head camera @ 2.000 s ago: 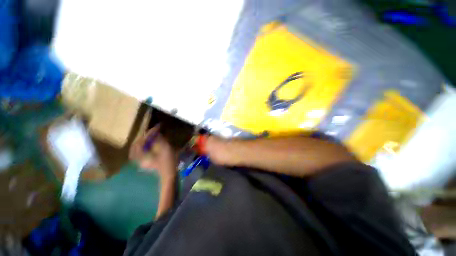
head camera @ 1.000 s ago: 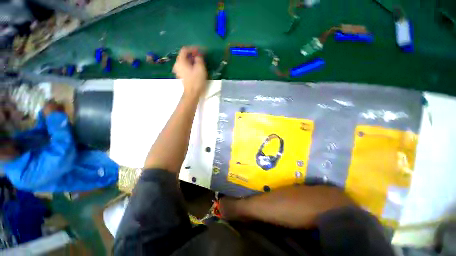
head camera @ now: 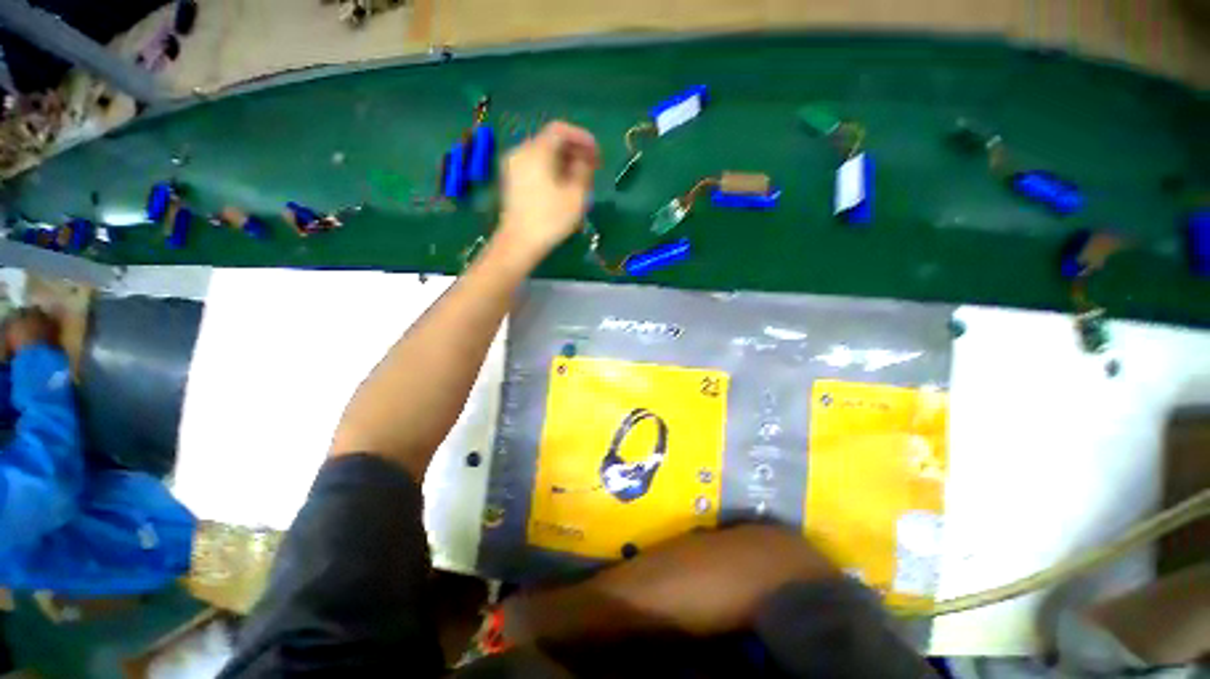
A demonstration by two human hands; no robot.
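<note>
My left hand is over the green conveyor belt, fingers curled; whether it holds anything is unclear. Blue battery cells wired to small boards lie around it: a blue pair to its left, a cell to its lower right, and a cell with a brown pad further right. My right hand is low at the bench's near edge, dark and partly cut off. The orange handle of a tool shows at its fingers; the tool's tip is hidden.
The grey-and-yellow printed mat lies before me, between a white board at left and another at right. A pale hose crosses the lower right. A person in a blue sleeve is at the left. Beige parts lie top left.
The view has lifted from the carton to the belt. My left hand has gone from over the carton to the belt, now further over it. My right hand stays low with the orange-handled tool.
</note>
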